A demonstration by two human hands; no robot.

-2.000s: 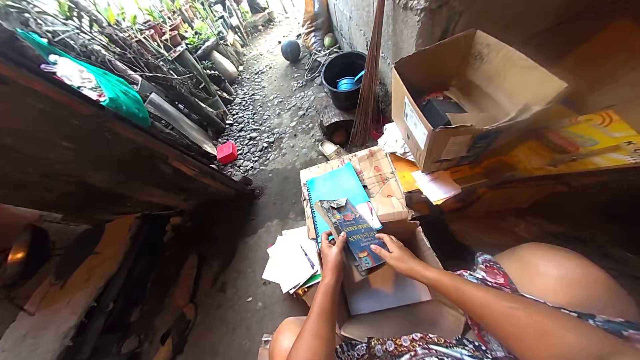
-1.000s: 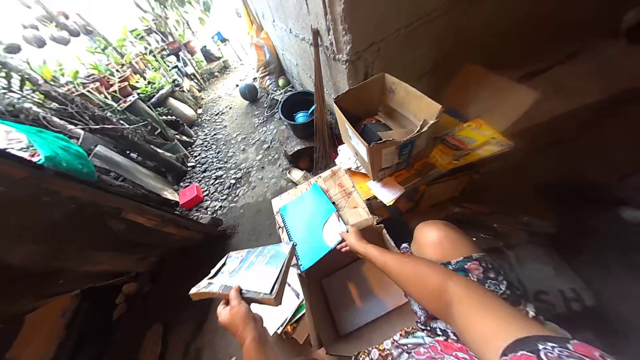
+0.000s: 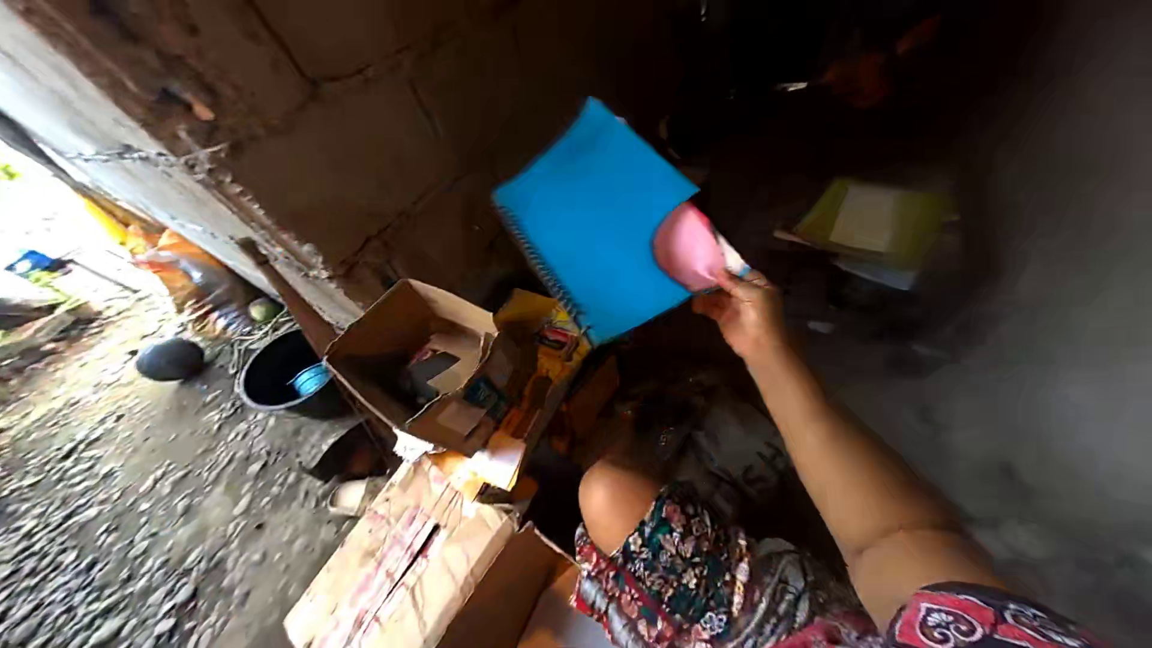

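My right hand [image 3: 745, 310] grips the lower right corner of a blue spiral-bound notebook [image 3: 594, 225], thumb on top. The notebook is raised in front of the dark wall, its wire binding facing lower left. A pink rounded piece [image 3: 688, 247] shows at the notebook's right edge, by my fingertips. Below and left of the notebook stands an open cardboard box [image 3: 369, 360] with things inside. A closed, taped cardboard box [image 3: 405, 558] lies nearer to me, beside another open box [image 3: 504, 585] partly cut off by the lower edge. My left hand is out of view.
A black tub [image 3: 292, 373] holding a blue item stands on the gravelly ground, near a dark ball [image 3: 171, 359]. Yellow packaging [image 3: 549, 346] lies behind the open box. A stack of papers or books [image 3: 864, 220] sits in the shade at right. My bent knee [image 3: 616, 504] is beside the boxes.
My right hand has lifted the blue notebook off the taped box and carried it right. My left hand, which held a book or stack of papers, has left the view. The view has swung right.
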